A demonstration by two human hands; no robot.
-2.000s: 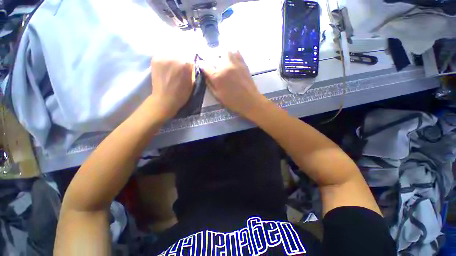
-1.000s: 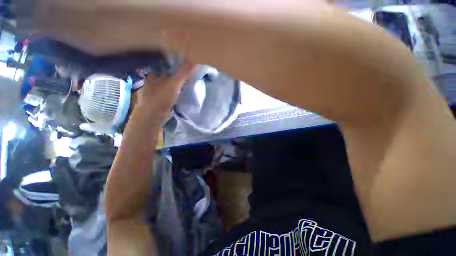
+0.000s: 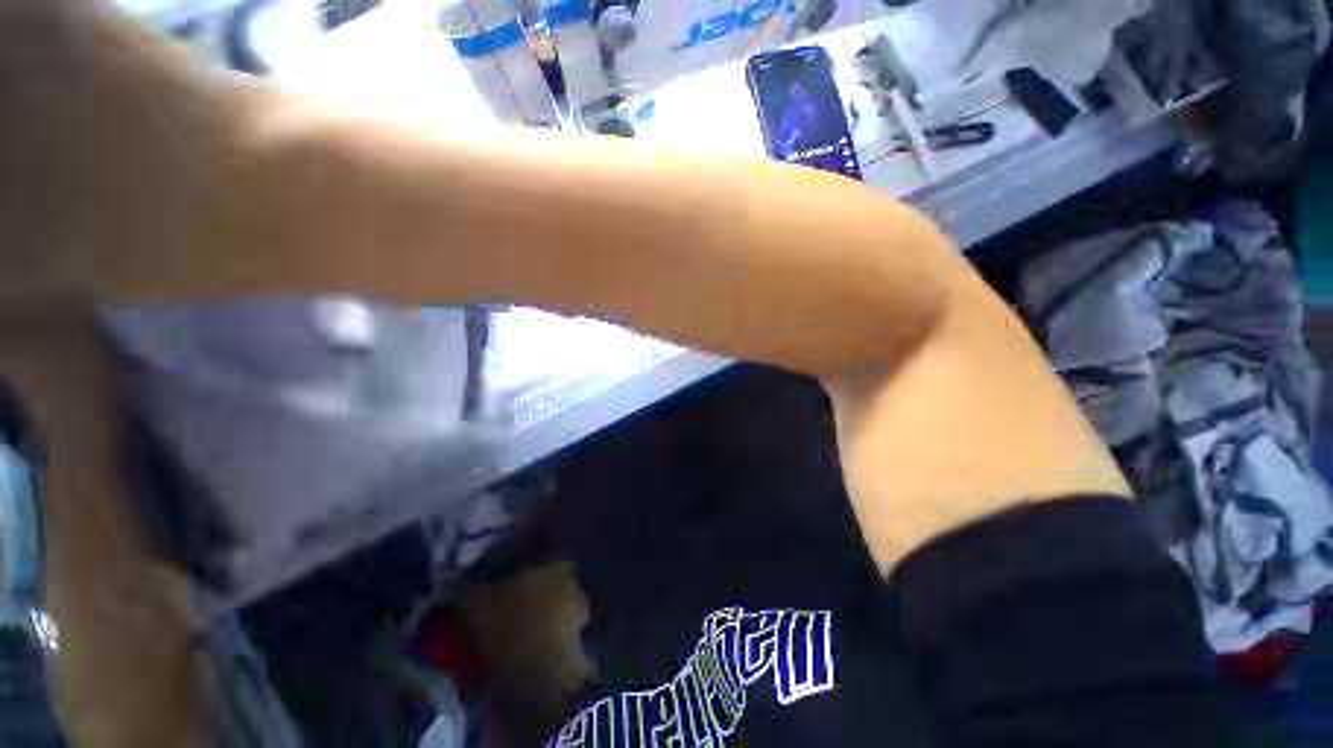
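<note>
A grey garment piece (image 3: 314, 439), blurred, lies over the left part of the machine table and reaches its front edge. My right arm stretches across the picture to the left. My right hand (image 3: 110, 183) is a large blur at the upper left edge, close to the camera. My left hand (image 3: 56, 344) is blurred at the left edge, below and partly behind my right hand. The fingers of both hands cannot be made out, nor what they hold.
The white table (image 3: 585, 373) has a ruler strip along its front edge. The sewing machine (image 3: 702, 32) stands at the top. A lit smartphone (image 3: 804, 110), dark snips (image 3: 961, 135) and a dark scrap (image 3: 1041, 100) lie right of it. Grey cloth heaps (image 3: 1170, 336) are at the right.
Both hands have left the needle area for the far left. The view turned left, then partly back, bringing the phone into view again. Grey cloth now spreads over the left table edge.
</note>
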